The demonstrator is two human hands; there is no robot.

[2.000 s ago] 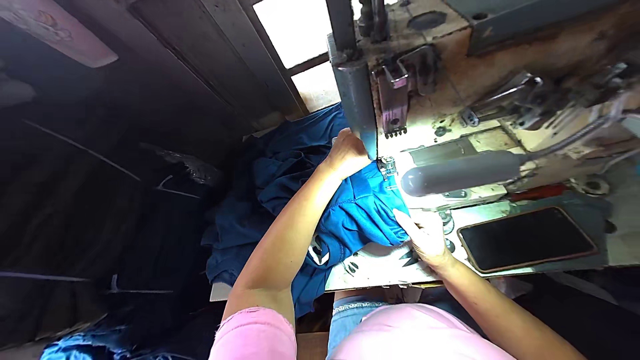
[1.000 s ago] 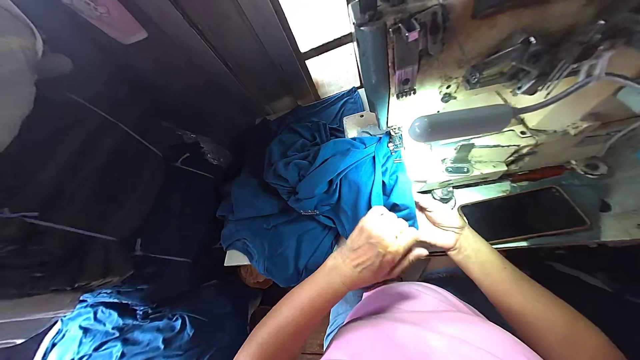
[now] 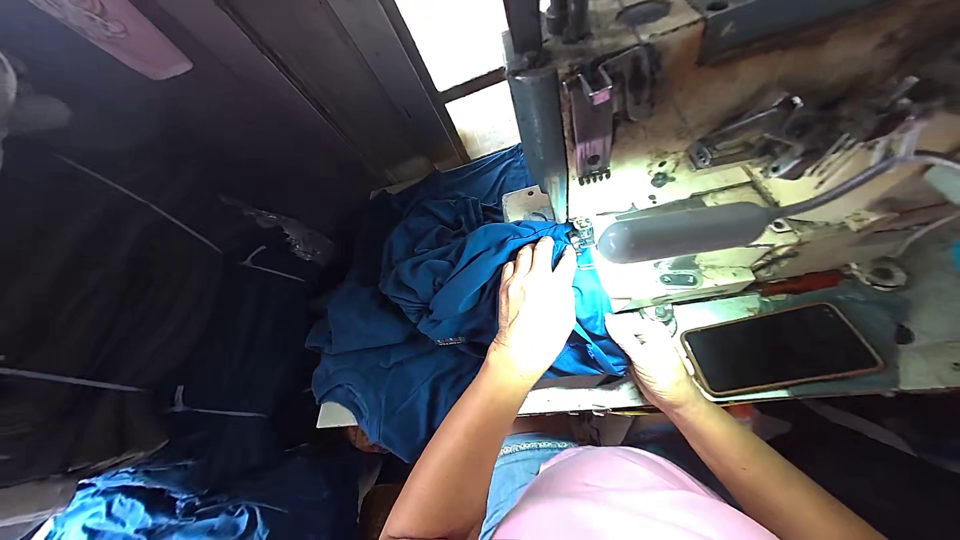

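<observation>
Blue fabric (image 3: 465,292) lies bunched on the bed of an industrial sewing machine (image 3: 720,180), its upper right edge at the metal presser foot (image 3: 582,234). My left hand (image 3: 534,307) presses on the fabric just below and left of the foot, fingers extended toward it. At the fabric's lower right edge is my right hand (image 3: 651,356), with the cloth between thumb and fingers, partly hidden. A grey lamp (image 3: 686,231) on a flexible neck lights the spot from the right of the foot.
A smartphone (image 3: 784,349) lies on the machine table right of my right hand. Dark cloth bundles with white ties (image 3: 150,300) fill the left side. More blue cloth (image 3: 150,506) is at the lower left. A window (image 3: 457,60) is behind the machine.
My left hand has moved from beside my right hand, at the fabric's lower edge, up toward the presser foot. My right hand stays at the fabric's lower right edge.
</observation>
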